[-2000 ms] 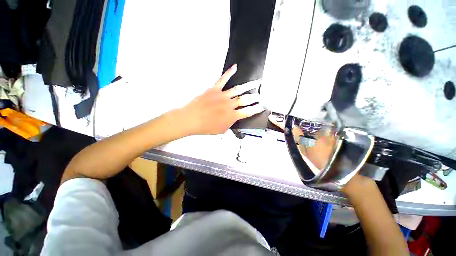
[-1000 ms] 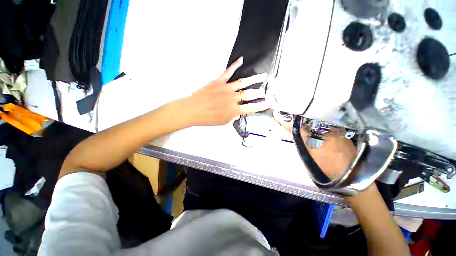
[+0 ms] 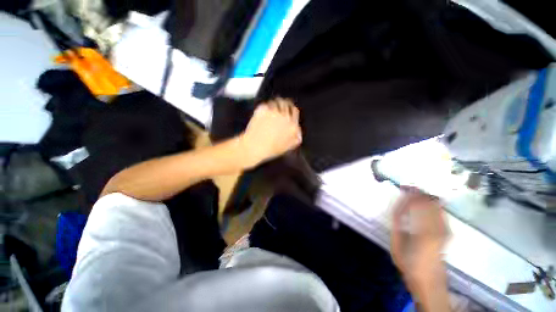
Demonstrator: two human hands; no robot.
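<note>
A large dark cloth panel (image 3: 366, 91) covers much of the white table and hangs over its front edge. My left hand (image 3: 272, 131) is closed on the cloth near that edge, left of centre. My right hand (image 3: 419, 225) is blurred over the table front, right of the cloth; whether it holds anything cannot be told. The sewing machine head (image 3: 494, 119), white with a blue stripe, stands at the right. The needle area is blurred.
A blue strip (image 3: 263, 39) lies beside dark stacked pieces (image 3: 198, 30) at the upper left. An orange item (image 3: 97, 70) is at the far left. A small brown plate (image 3: 520, 287) and blurred snips (image 3: 542, 281) lie at the lower right. The table's front edge (image 3: 359, 222) runs diagonally.
The view has swung left. The dark cloth now spreads widely across the table. My left hand has gone from flat and spread to closed on cloth; my right hand has come out from the needle area.
</note>
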